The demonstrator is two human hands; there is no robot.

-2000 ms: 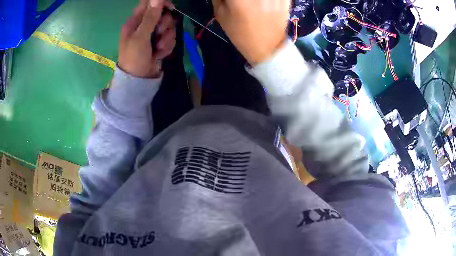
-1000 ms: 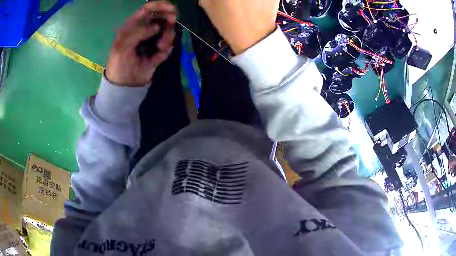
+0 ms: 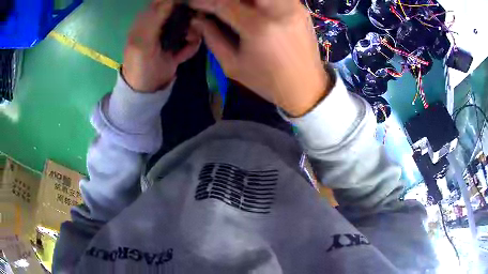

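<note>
My left hand [image 3: 155,48] is at the top of the view, curled around a small dark part [image 3: 177,27]. My right hand [image 3: 262,48] is beside it with bent fingers touching or nearly touching the part; its upper edge is cut off by the frame. Whether the right hand grips something is hidden. Both hands are raised over the lap. Several round black motor units [image 3: 369,52] with red, white and yellow lead wires lie massed on the bench at the upper right.
A black box [image 3: 431,126] and cables stand on the bench at the right. A blue bin or stool [image 3: 29,21] is at the top left, by a yellow floor line [image 3: 85,51]. Cardboard cartons [image 3: 58,191] stand at the lower left.
My right hand has moved left and down to meet my left hand at the dark part. The thin pale strand between the hands no longer shows.
</note>
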